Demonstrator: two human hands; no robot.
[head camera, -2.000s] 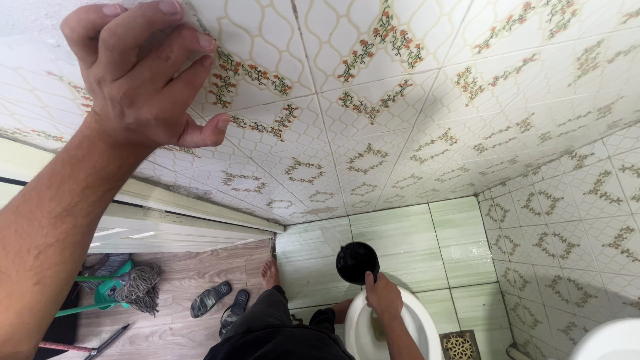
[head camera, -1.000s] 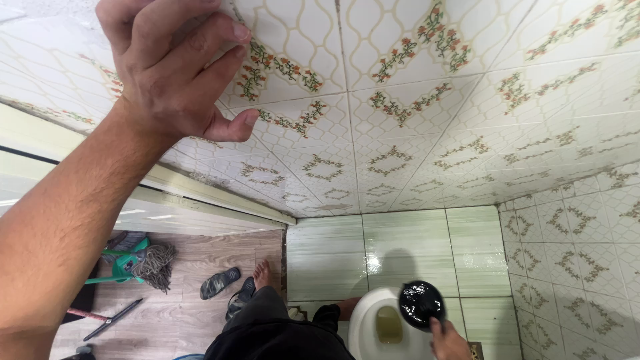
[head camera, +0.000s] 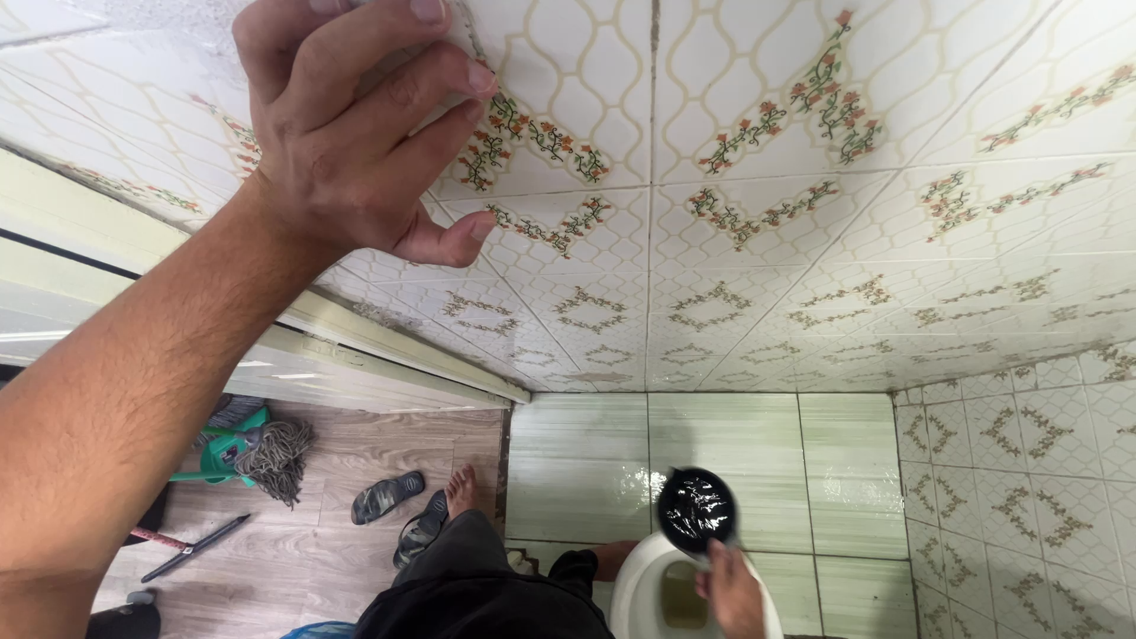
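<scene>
My left hand (head camera: 364, 133) rests with spread, bent fingers against the patterned tile wall (head camera: 737, 98) at the upper left and holds nothing. Low in the view, my right hand (head camera: 735, 590) grips a round black dipper (head camera: 698, 510) by its handle. Light glints off what looks like water inside the dipper. It is above the front rim of a white toilet bowl (head camera: 626, 590), over the green floor tiles (head camera: 577, 453). Yellowish water (head camera: 683, 596) lies in the bowl.
A cream door frame (head camera: 417, 359) runs along the left. On the wood-look floor (head camera: 346, 550) beyond are a pair of slippers (head camera: 388, 497), a grey mop head (head camera: 275, 461), a green dustpan (head camera: 217, 457) and a squeegee (head camera: 195, 548). One bare foot (head camera: 461, 490) is beside the slippers.
The dipper was dark inside two seconds ago and now shows glinting water. Since one second ago, my right hand has moved it left, toward the bowl's front. My left hand stays at the wall.
</scene>
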